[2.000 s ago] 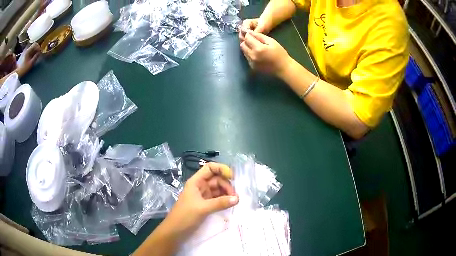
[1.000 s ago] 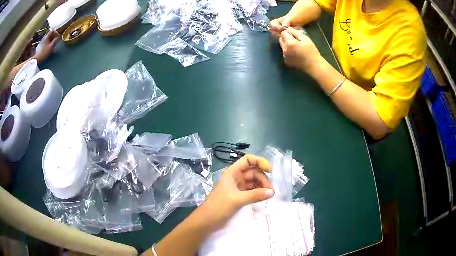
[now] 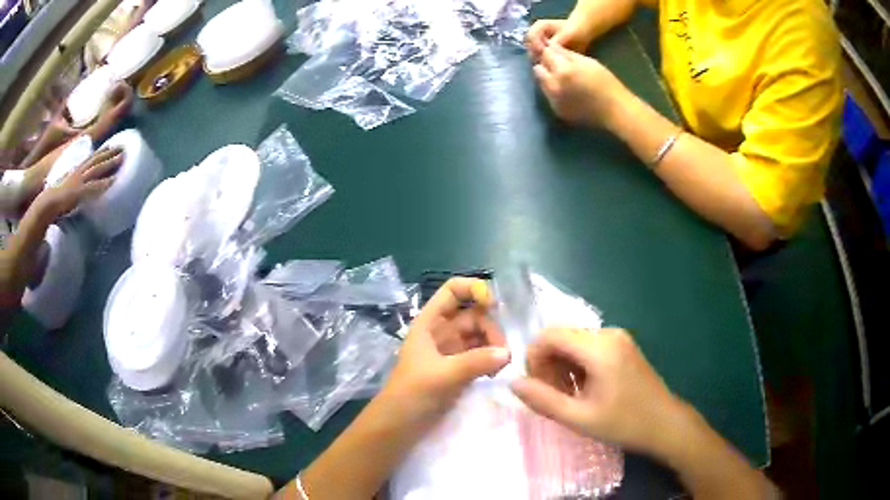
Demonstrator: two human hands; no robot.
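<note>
My left hand [image 3: 454, 342] is at the lower middle, with a yellowish cover on a fingertip, and pinches a clear zip-lock bag [image 3: 514, 303] by its near edge. My right hand [image 3: 595, 386] is beside it, slightly blurred, its thumb and fingers at the right side of the same bag. Whether the bag holds anything cannot be told. The stack of empty zip-lock bags [image 3: 566, 454], whitish with pink-red lines, lies below my hands. A black USB cable [image 3: 459, 274] lies just beyond my left hand, partly hidden by it.
Bagged cables [image 3: 263, 342] lie heaped at left against white round plastic parts [image 3: 146, 325]. Another heap of clear bags [image 3: 390, 49] is at the far side. A person in yellow works opposite. Another person's hands touch white rings [image 3: 122, 186] at far left. A pale rail [image 3: 117, 430] curves at lower left.
My right hand has come into view and reached the bag at my left hand. The view has shifted, so the table's things sit further right. Another person's hand has come onto the white rings.
</note>
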